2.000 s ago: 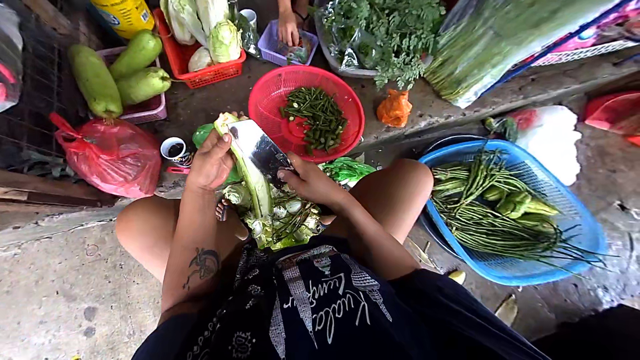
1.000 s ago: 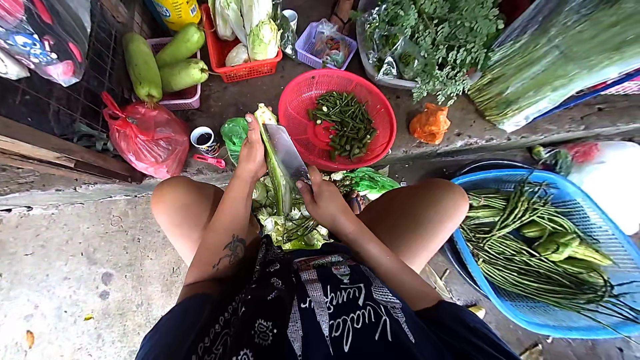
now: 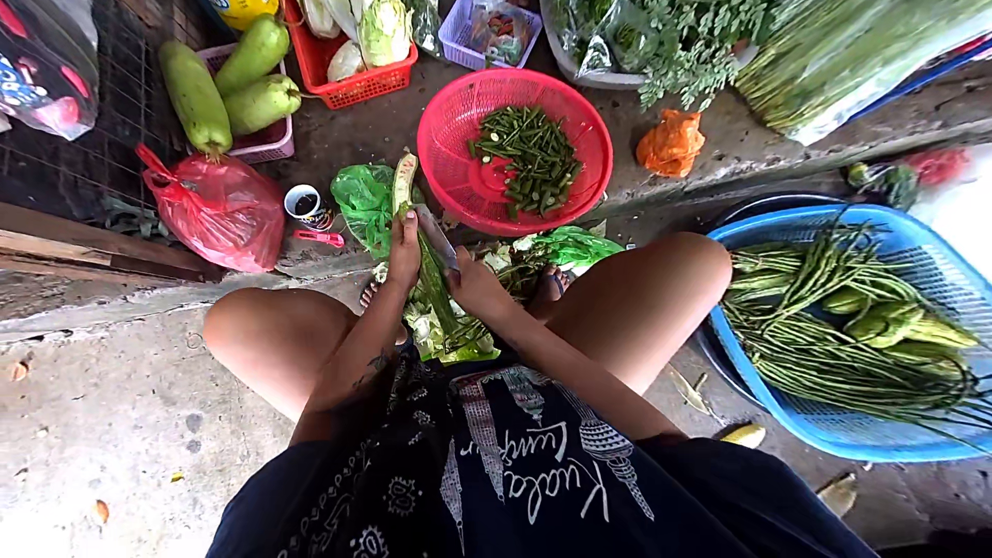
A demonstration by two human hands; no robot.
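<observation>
My left hand (image 3: pixel 404 249) grips a long green vegetable (image 3: pixel 434 283), probably a ridged gourd, whose upper end (image 3: pixel 404 180) is pale and peeled. In my right hand (image 3: pixel 477 285) is a broad knife (image 3: pixel 436 239), its blade lying along the right side of the vegetable. Below both hands, leafy scraps and peelings (image 3: pixel 473 341) lie between my feet. Just beyond them a pink plastic colander (image 3: pixel 446 167) holds cut green bean pieces (image 3: pixel 531 159). A green plastic bag (image 3: pixel 364 205) lies left of the vegetable's tip.
To the right, a blue plastic basket (image 3: pixel 783 415) holds long beans and green vegetables. On the ledge are a red plastic bag (image 3: pixel 225 213), a cup (image 3: pixel 304 205), a pink cutter (image 3: pixel 319 238), bottle gourds (image 3: pixel 194 97), a red basket (image 3: pixel 364 93) and an orange bag (image 3: pixel 670 143).
The knife has moved from lying broadly across the vegetable to a narrower angle along its side. Another person's hand, earlier at the small purple basket, is out of view. The view has shifted.
</observation>
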